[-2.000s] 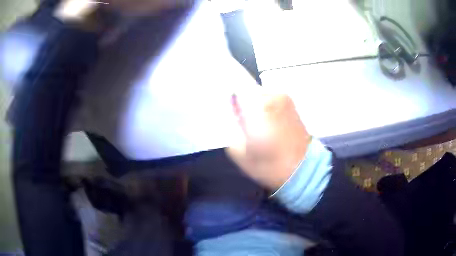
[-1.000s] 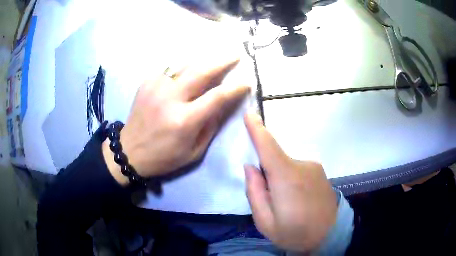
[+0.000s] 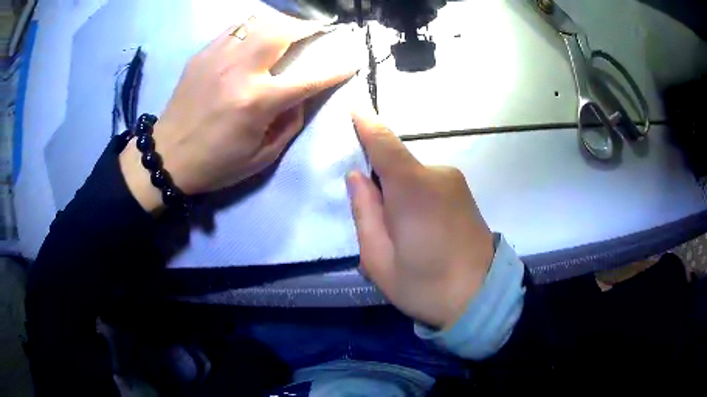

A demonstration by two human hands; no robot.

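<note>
A large pale garment panel point(image 3: 287, 221), wrong side up, lies on the machine table and runs under the sewing machine head point(image 3: 387, 12) at the top edge. Its right edge is dark and frayed near the needle area, which is blurred by glare. A dark slit with loose threads point(image 3: 132, 89) shows at the panel's left. My left hand point(image 3: 232, 108) lies flat on the panel with fingers apart, fingertips near the presser foot. My right hand point(image 3: 422, 225) pinches the panel's right edge between thumb and forefinger, below the needle area.
Silver fabric shears point(image 3: 593, 124) lie on the table right of the machine. A long dark seam line crosses the pale machine bed point(image 3: 496, 108). The table's grey-blue front edge point(image 3: 574, 267) has ruler-like marks. Dark sleeves and the lap are below.
The panel and both my hands have shifted up and left in view, as have the machine head and shears. Two seconds ago the view was blurred, without the panel flat under my left hand.
</note>
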